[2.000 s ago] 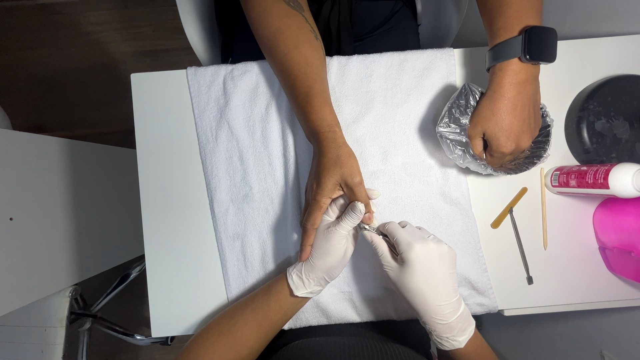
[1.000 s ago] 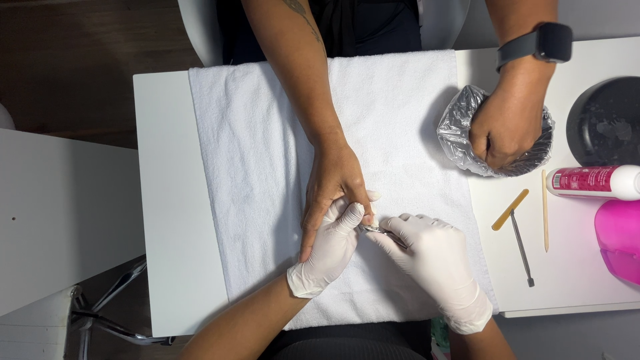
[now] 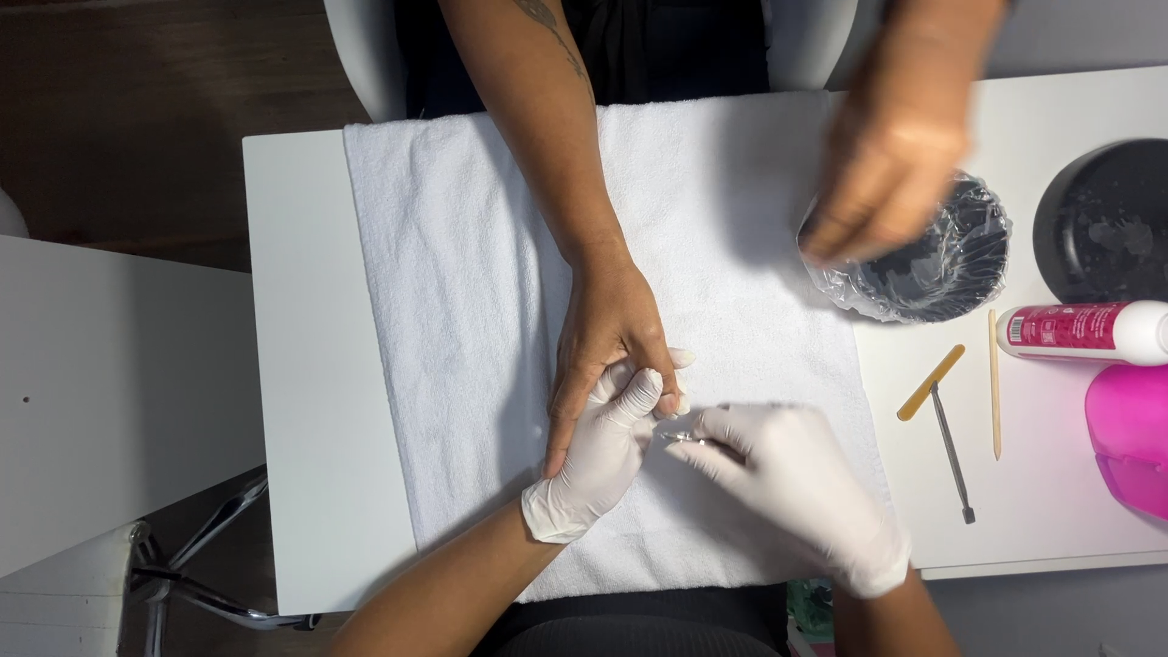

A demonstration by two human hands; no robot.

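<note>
My left hand [image 3: 607, 447], in a white glove, holds the fingers of another person's hand [image 3: 611, 328] over a white towel [image 3: 456, 365]. Its thumb lies near that person's fingertip. Just to the right, my right hand [image 3: 785, 474], also gloved, grips a small metal cuticle nipper [image 3: 684, 439], whose jaws are a little apart from the held finger. The person's other hand [image 3: 890, 164] is blurred above a dark bowl [image 3: 985, 246] lined with clear plastic.
On the white table [image 3: 940, 538] to the right lie a small yellow file [image 3: 931, 382], a metal cuticle pusher [image 3: 954, 456] and a wooden stick [image 3: 995, 388]. Beyond them are a white and pink bottle [image 3: 1077, 331], a black round dish [image 3: 1109, 219] and a bright pink object [image 3: 1127, 438].
The person's other hand has lifted out of the lined bowl and moved left. My right hand with the nipper has drawn slightly back from the held fingertip. My left hand keeps its hold.
</note>
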